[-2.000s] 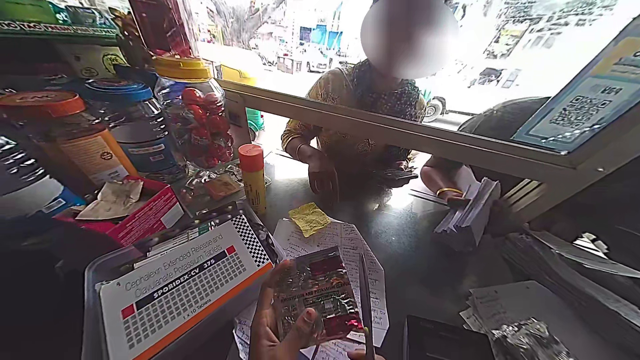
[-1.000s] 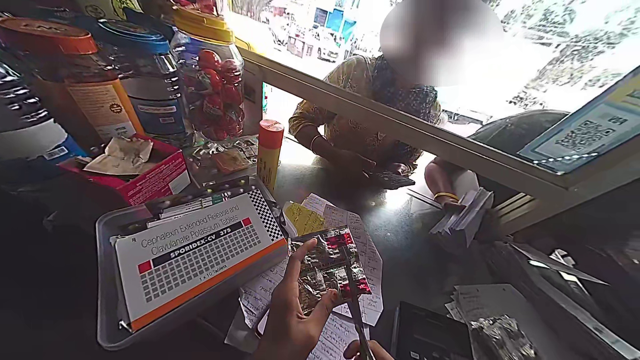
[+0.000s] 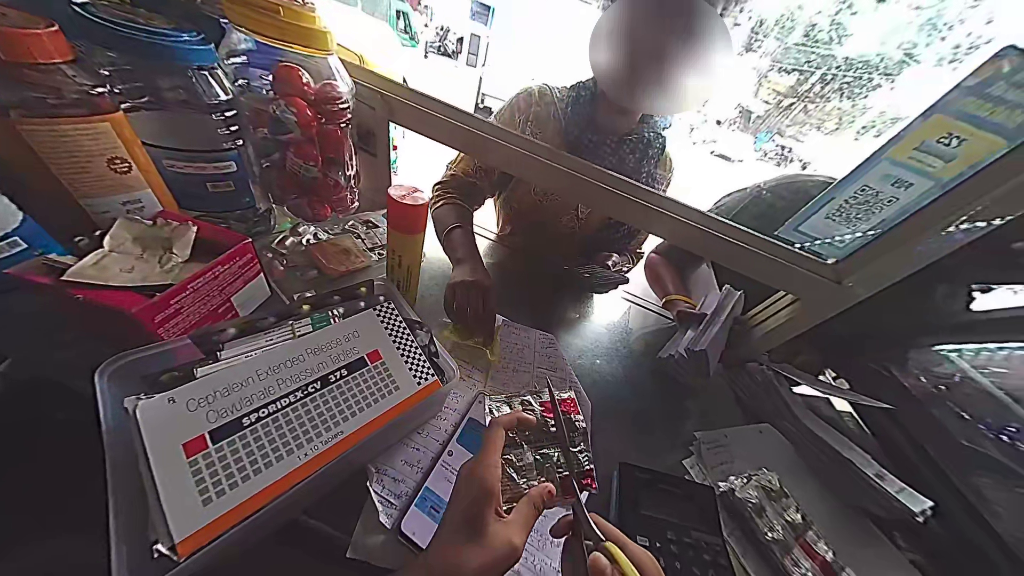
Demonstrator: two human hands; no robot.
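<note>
At the bottom centre, my left hand (image 3: 488, 500) grips foil blister strips (image 3: 532, 452), silver with red patches. My right hand (image 3: 612, 548), partly cut off by the lower edge, is on scissors (image 3: 588, 520) with a yellow handle. Their parted blades lie across the right part of the strips. Under the strips are handwritten sheets (image 3: 540, 356) and a smartphone (image 3: 444, 488) with a lit screen. A person's hand (image 3: 470, 300) across the counter touches a crumpled yellow paper (image 3: 472, 344) at the top of the sheets.
A grey plastic bin (image 3: 120, 448) with a tablet carton (image 3: 296, 416) stands left, near a pink box (image 3: 216, 288), plastic jars (image 3: 308, 120) and a red-capped canister (image 3: 406, 240). Right are a black calculator (image 3: 672, 512) and papers (image 3: 736, 448). A window frame (image 3: 560, 168) crosses behind; another person's hand holds folded papers (image 3: 704, 328).
The person across the counter has reached down to the yellow paper. The scissors' blades have moved up over the strips. The smartphone shows more beside my left hand.
</note>
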